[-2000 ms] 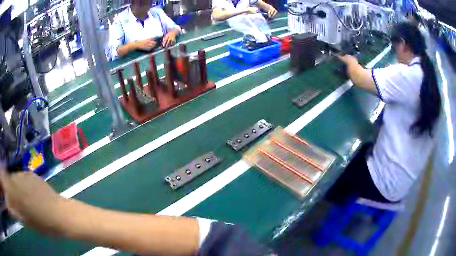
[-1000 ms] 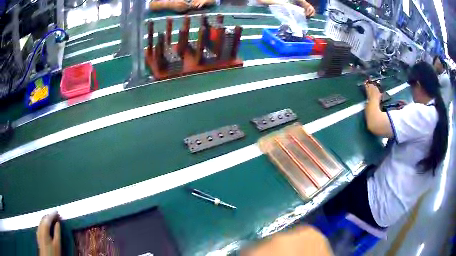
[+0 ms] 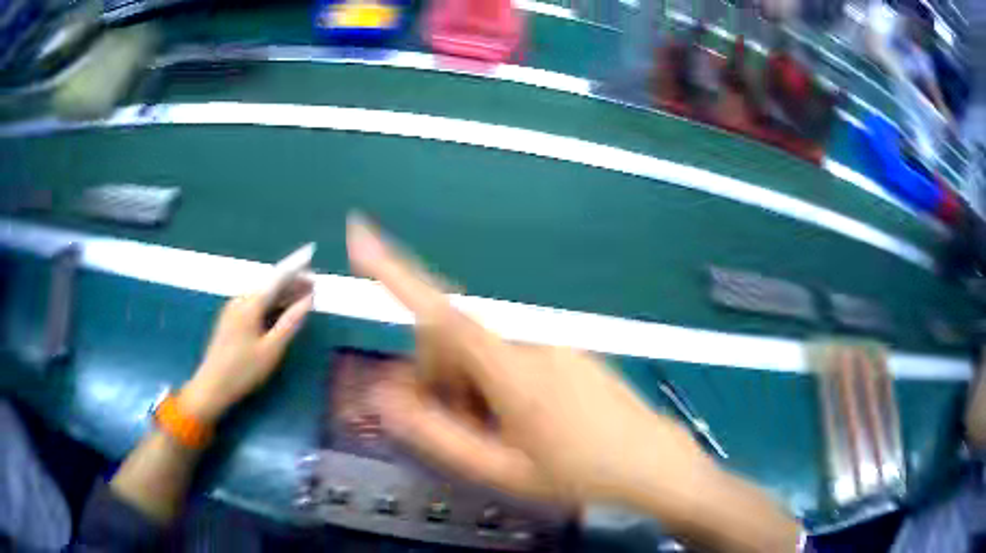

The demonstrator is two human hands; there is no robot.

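Note:
My left hand (image 3: 240,351), with an orange watch strap and a pale cover on a fingertip, is over the near white line, thumb and finger apart, nothing seen in it. My right hand (image 3: 519,405) is large and blurred, index finger stretched out, over the black tray, with nothing visible in it. A grey fixture plate (image 3: 411,506) with a row of four holes lies at the near side of the tray. A reddish-brown heap of small parts (image 3: 362,410) lies beyond the plate, partly hidden by my right hand.
A thin pointed tool (image 3: 694,417) and a divided tray (image 3: 862,416) lie right. Grey plates (image 3: 762,294) lie beyond them; another (image 3: 130,203) is left. Red bin (image 3: 472,27), small blue bin (image 3: 360,19), plate rack (image 3: 746,97) and larger blue bin (image 3: 903,162) stand across.
The view has swung left and down, so the rack, plates and divided tray sit farther right. Both hands now show over the near work area, and the four-hole plate at the black tray has come into view.

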